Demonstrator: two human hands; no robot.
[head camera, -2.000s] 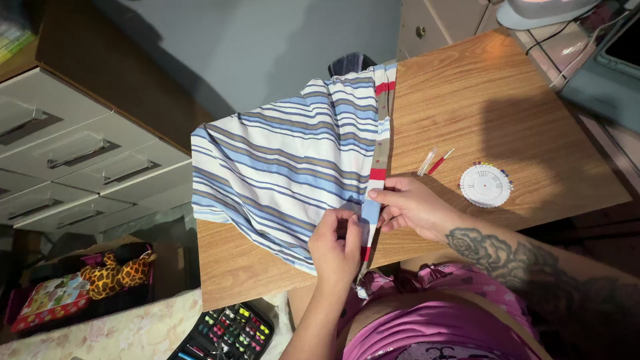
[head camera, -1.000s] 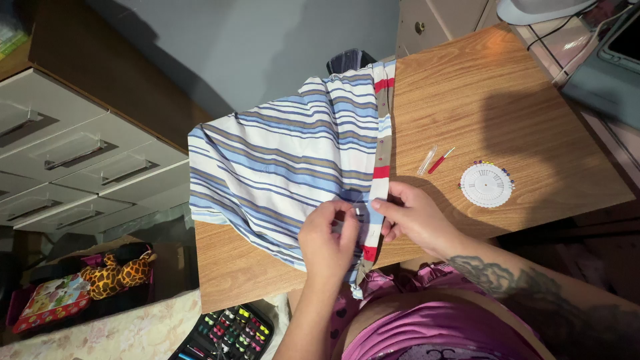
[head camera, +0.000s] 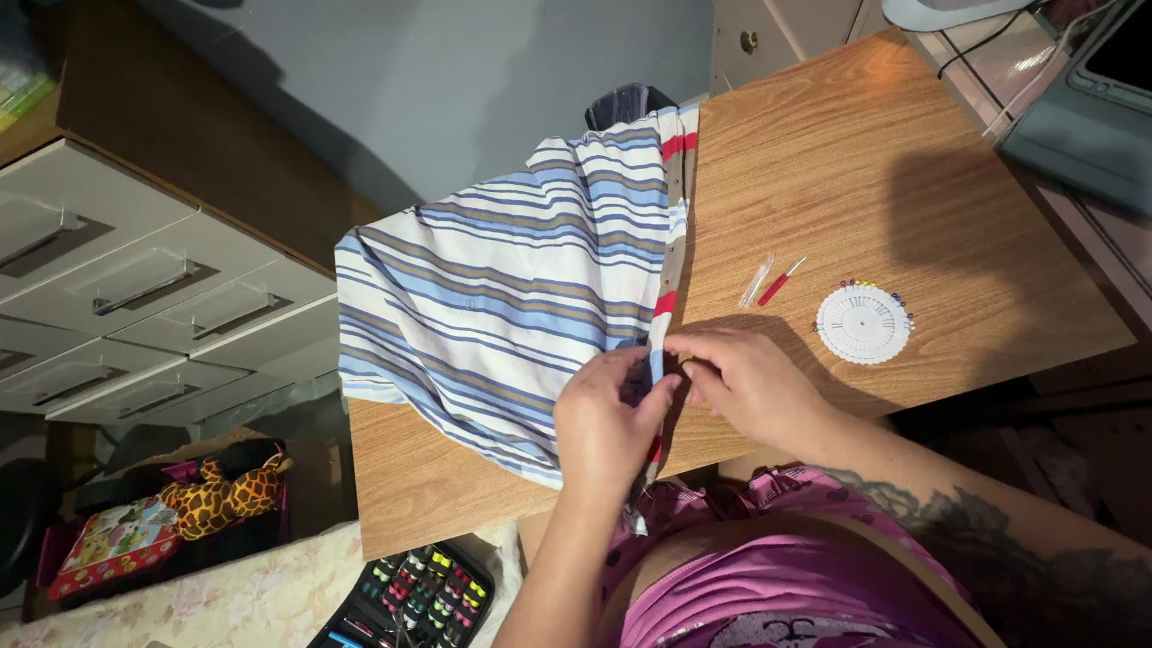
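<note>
A striped fabric piece (head camera: 486, 288) in white, blue and brown lies over the table's left part, its folded edge band (head camera: 667, 301) with red patches running down its right side. My left hand (head camera: 612, 423) pinches this band between thumb and fingers near its lower end. Beside it, at the band's right side, is my right hand (head camera: 747, 378), thumb and index finger close together; whether they hold a pin or the cloth cannot be told. Right of the fabric lie a red-handled seam ripper (head camera: 780, 283), its clear cap (head camera: 757, 281) and a round white pin wheel (head camera: 863, 323) with coloured pinheads.
The wooden table (head camera: 810, 162) has its near edge at my lap. White drawers (head camera: 135, 279) stand at the left. An open sewing kit (head camera: 423, 589) with thread spools sits at the lower left, a grey device (head camera: 1080, 135) at the upper right, and a dark bin (head camera: 625, 106) behind the table.
My right hand's fingers were on the band's edge a second ago and now sit slightly to its right. My left hand stays at the lower part of the band.
</note>
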